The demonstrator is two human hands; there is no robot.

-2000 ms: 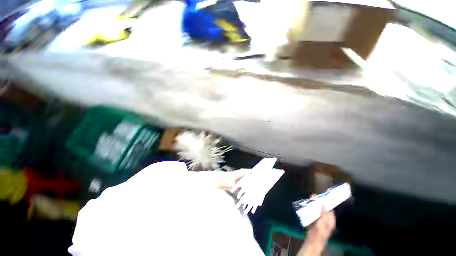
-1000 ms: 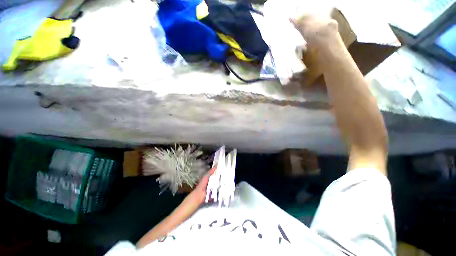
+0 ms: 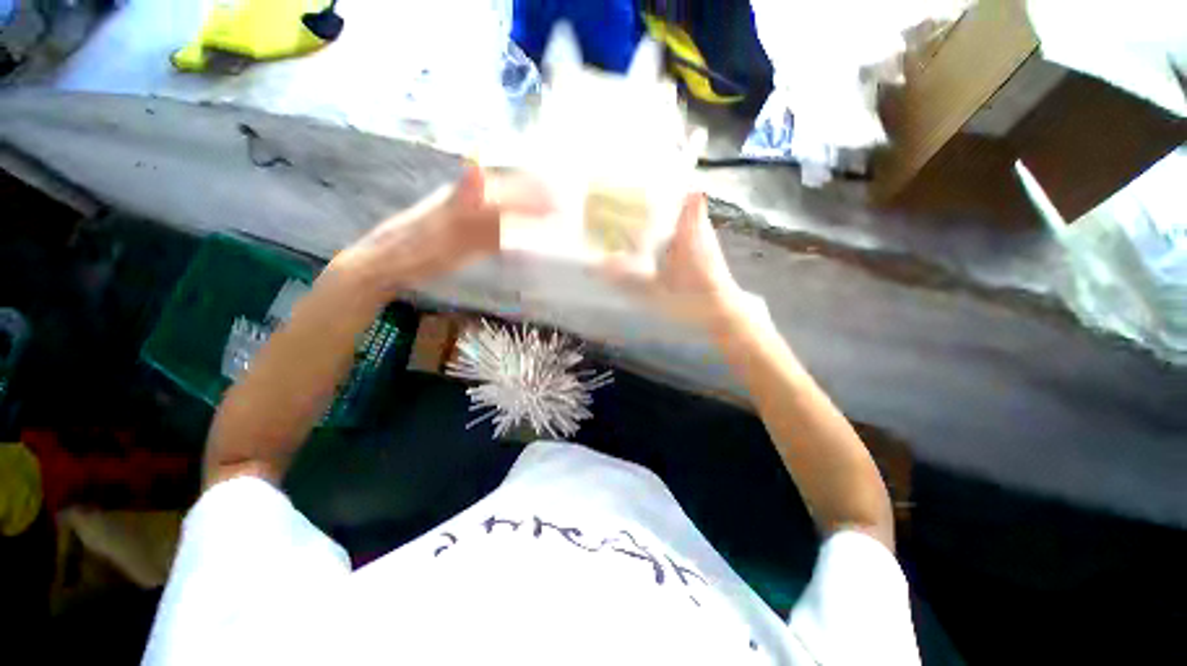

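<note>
My left hand [image 3: 456,228] and my right hand [image 3: 690,267] are raised in front of the ledge, one at each side of a blurred bunch of white pieces [image 3: 592,143]. The bunch is held between them, with pale ends pointing up and a beige patch low on its face. Motion blur and glare hide the single pieces and the exact grip of the fingers. A spiky bundle of thin off-white sticks [image 3: 531,380] stands below the hands, near my shirt.
A concrete ledge [image 3: 378,169] runs across. On it lie a yellow item [image 3: 260,29], a blue cloth item [image 3: 586,29], clear plastic [image 3: 814,98] and an open brown carton [image 3: 963,104]. A green crate [image 3: 195,319] with white pieces is below left, partly behind my left arm.
My right hand has come back from the carton on the ledge to the middle. My left hand has risen from beside the stick bundle, and both hands now meet at the white pieces.
</note>
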